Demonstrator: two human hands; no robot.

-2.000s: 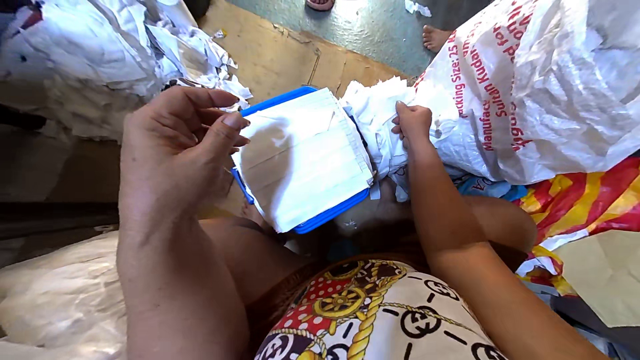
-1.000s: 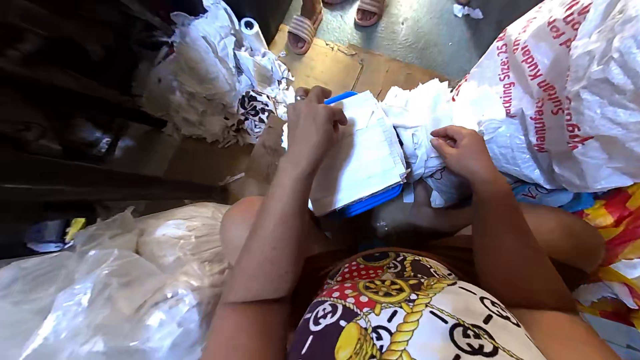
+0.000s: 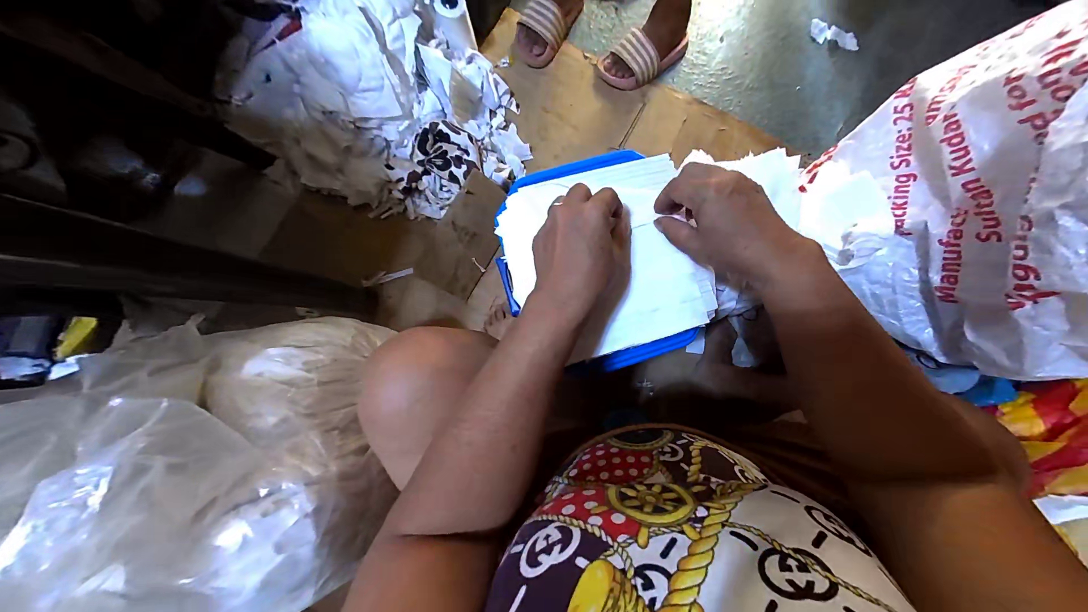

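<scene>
A flat stack of white cloth or paper pieces [image 3: 654, 289] lies on a blue plastic tray or lid [image 3: 633, 359] in front of my lap. My left hand [image 3: 582, 242] rests over the stack with curled fingers, near its middle. Just to the right, my right hand [image 3: 722, 208] has thumb and forefinger close together at the stack's surface; whether a thin piece is between them I cannot tell. Loose white scraps [image 3: 769, 174] lie beside the stack, partly behind my right hand.
A heap of white scraps [image 3: 357, 93] stands at upper left. A printed white sack [image 3: 969, 204] fills the right side, a clear plastic bag [image 3: 195, 459] the lower left. Another person's sandalled feet [image 3: 642, 55] are at the edge of the cardboard [image 3: 578, 102]. A dark beam [image 3: 170, 263] lies left.
My right hand has moved left from the scraps beside the tray onto the stack. My left hand has come down lower over the stack.
</scene>
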